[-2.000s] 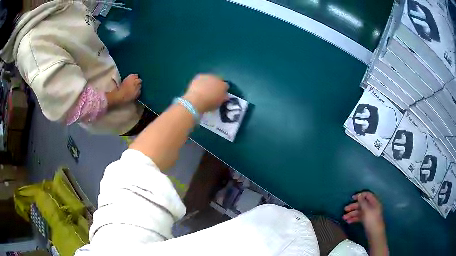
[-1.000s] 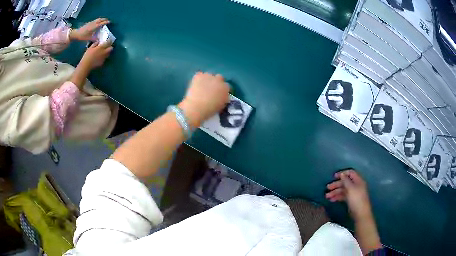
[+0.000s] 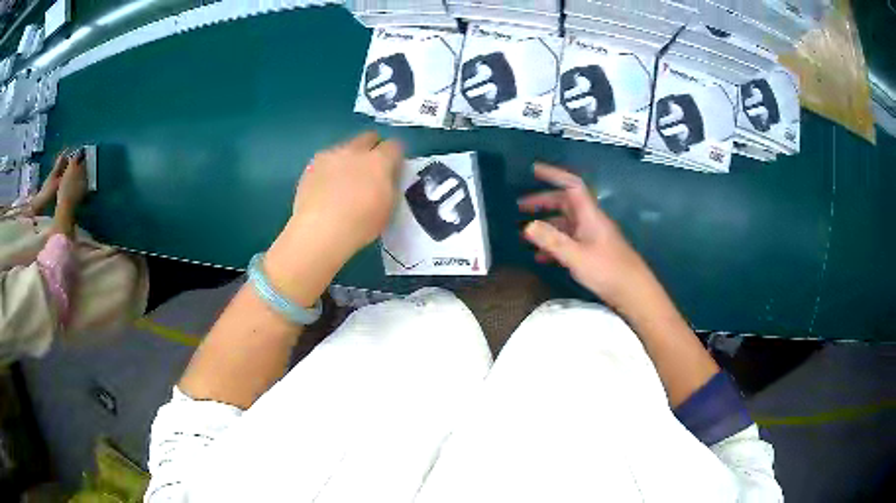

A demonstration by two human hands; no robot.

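Observation:
A white retail box (image 3: 437,214) with a dark earbud-case picture lies picture-side up on the green bench, near its front edge, its lettering upside down to me. My left hand (image 3: 356,187), with a light blue band on the wrist, is at the box's left edge, fingers curled and slightly blurred; its fingertips are partly hidden, so I cannot tell if it grips the box. My right hand (image 3: 570,226) is right of the box, not touching it, fingers apart and empty.
A row of picture-side-up boxes (image 3: 589,93) stands behind, in front of a tiered stack (image 3: 629,12). Tan cardboard (image 3: 835,69) lies at the back right. At the far left a co-worker's hands (image 3: 69,182) hold a small white piece. Yellow-green sacks (image 3: 113,476) lie on the floor.
The view has turned right, so the stack now stands straight ahead. The box now lies squarer in front of me. My right hand has come close to the box's right side.

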